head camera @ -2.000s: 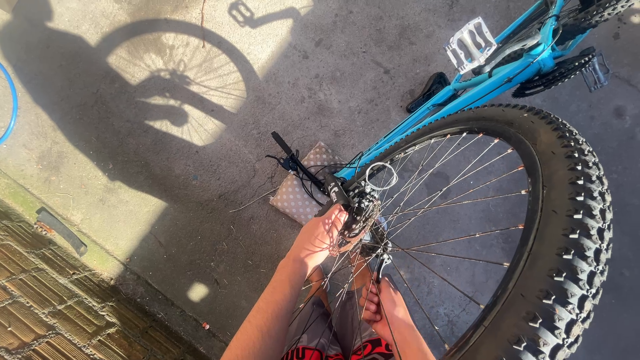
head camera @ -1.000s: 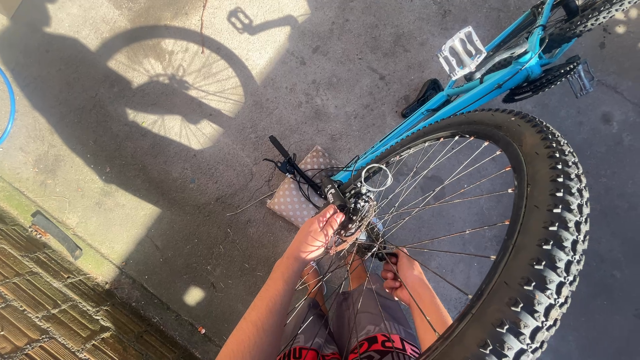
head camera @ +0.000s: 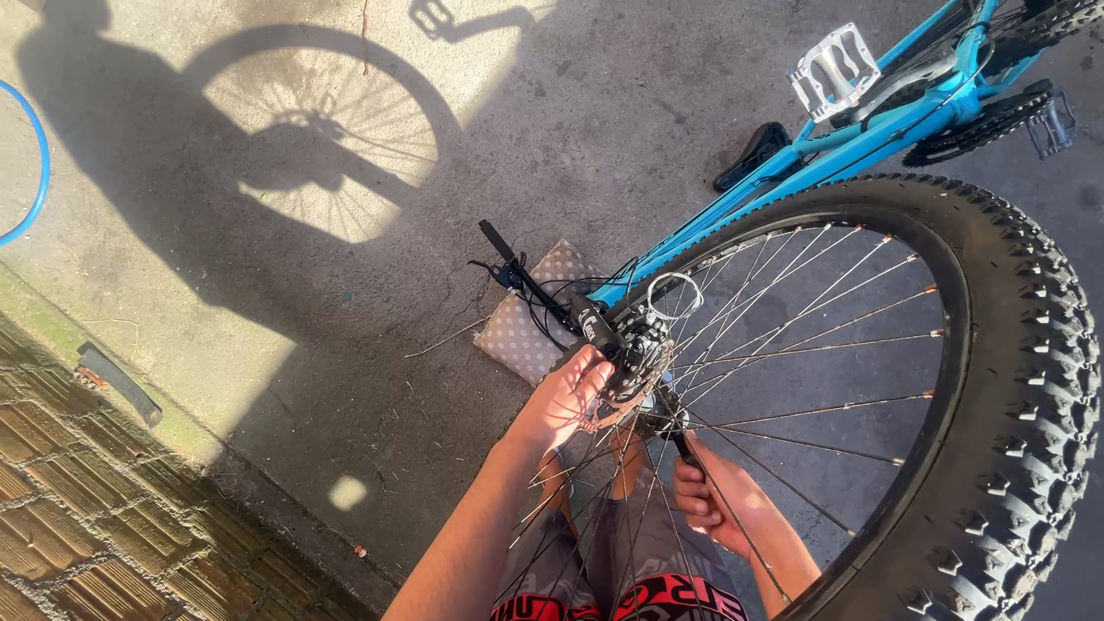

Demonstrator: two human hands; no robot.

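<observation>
A blue bicycle frame stands upside down, with its knobby-tyred wheel toward me. My left hand has its fingers at the fork end, beside the brake caliper and the brake rotor. A looped cable stands out from the caliper. Beyond the spokes, my right hand is closed around a dark handle or lever near the hub; whether it is a tool or a wheel part cannot be told. Spokes cross in front of part of that hand.
Under the handlebar lies a dotted cushion. A metal pedal juts out at the upper right, above the saddle. A brick edge runs along the lower left, and a blue hose curves at the left.
My right hand moved away from the dark handle near the hub and is back at it now. My left hand has stayed by the caliper and rotor.
</observation>
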